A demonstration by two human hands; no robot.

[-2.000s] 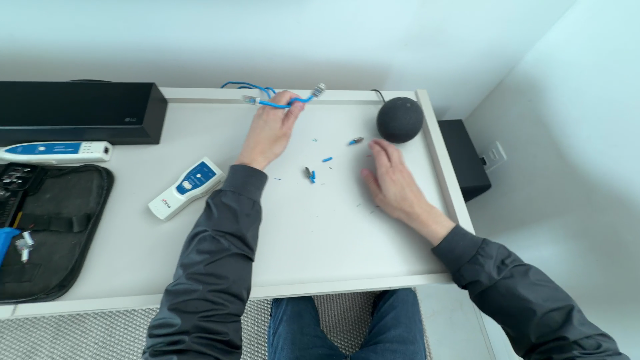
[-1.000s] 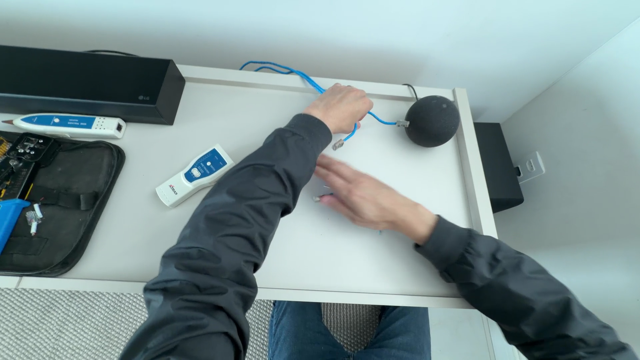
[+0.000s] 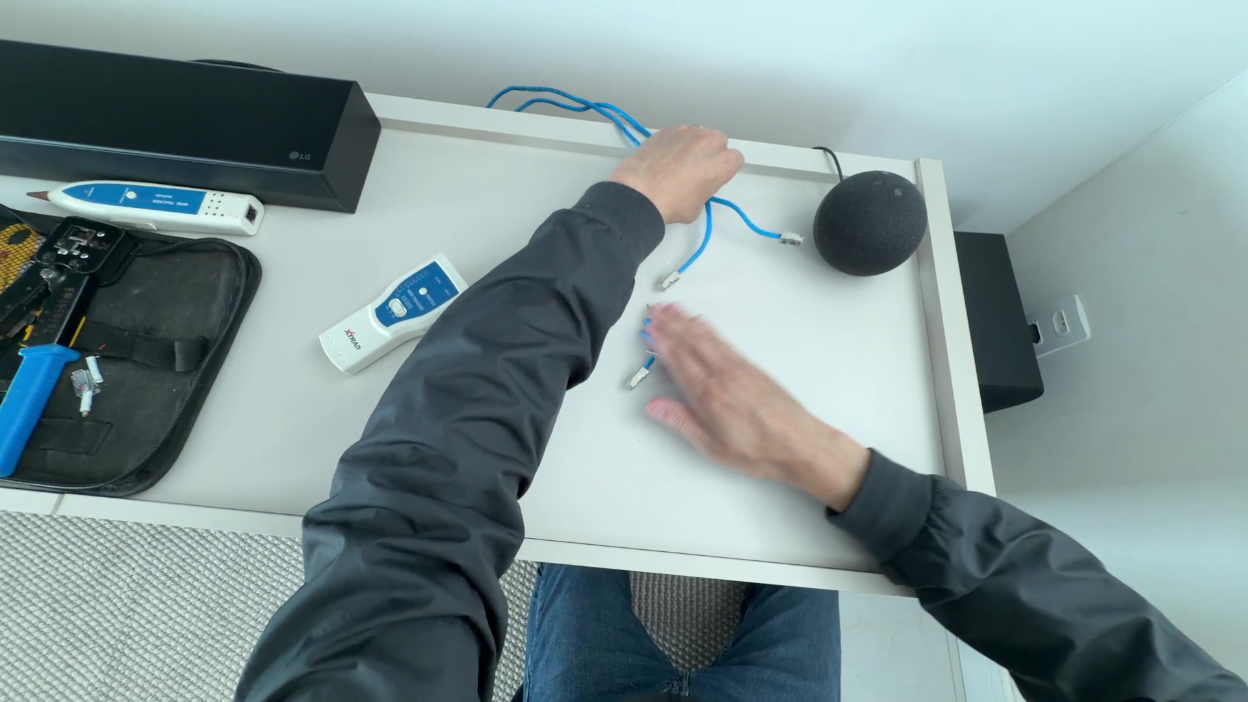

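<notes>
Near the back edge of the white desk, my left hand (image 3: 680, 168) is closed around two blue network cables (image 3: 746, 222). Their metal plugs stick out on the near side, one (image 3: 791, 239) by the round speaker and one (image 3: 668, 282) nearer to me. My right hand (image 3: 746, 400), blurred and palm down with nothing seen in its grip, lies low over the desk. At its fingertips are small blue cable scraps (image 3: 645, 331) and a cut-off plug with a blue stub (image 3: 639, 373). The fingers may cover more scraps.
A round black speaker (image 3: 870, 223) stands at the back right. To the left are a cable tester (image 3: 393, 314), a wire tracker probe (image 3: 156, 207), a black soundbar (image 3: 175, 127) and an open tool case (image 3: 185, 283) with a blue-handled crimping tool (image 3: 39, 390). Raised rims (image 3: 951, 341) edge the desk.
My left hand has moved right along the back edge with the cables. My right hand has moved left from beside the speaker to the scraps, which now lie closer together.
</notes>
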